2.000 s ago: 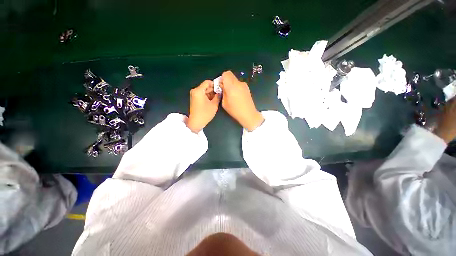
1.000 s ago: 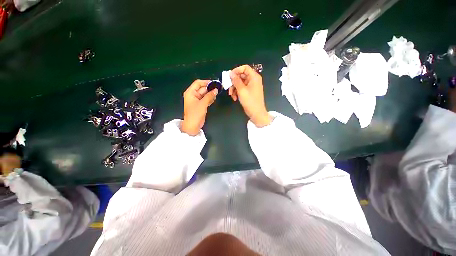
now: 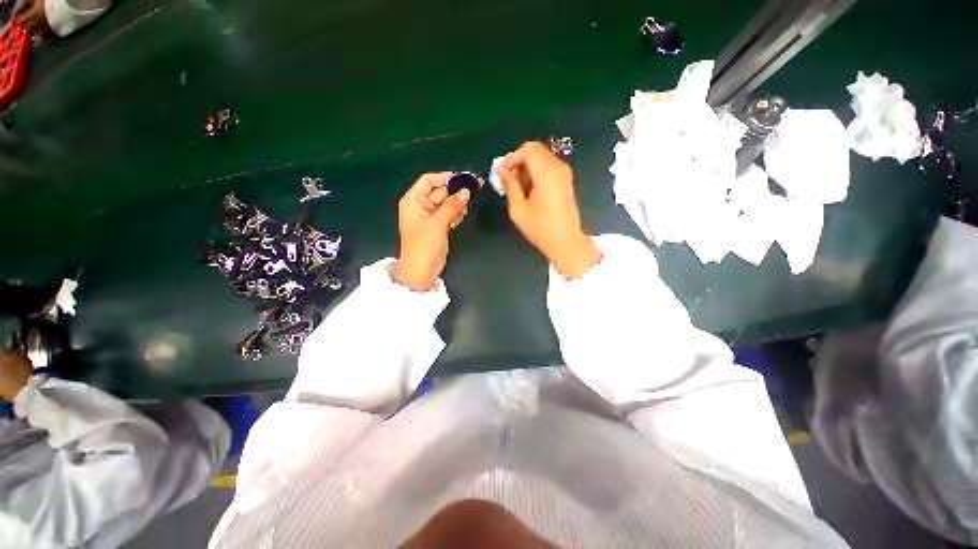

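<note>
My left hand (image 3: 426,220) grips a small part (image 3: 462,183) with a dark round face turned up, between thumb and fingers. My right hand (image 3: 547,204) pinches a small white wipe (image 3: 499,173) at its fingertips, just right of the part, with a narrow gap between them. A pile of dark and silver parts (image 3: 273,257) lies on the green surface left of my left hand. A single part (image 3: 560,146) lies just beyond my right hand, partly hidden by it.
A large heap of white wipes (image 3: 676,172) lies right, at the foot of a metal post (image 3: 778,48), with a silvery round object (image 3: 765,110) among them. Single parts lie beyond (image 3: 664,38) and far left (image 3: 221,120). A red tray (image 3: 13,62) and co-workers' sleeves show at both sides.
My hands were together over the wipe; they have since parted, and the part's dark round face shows. The view has shifted, so the red tray has come in at the upper left.
</note>
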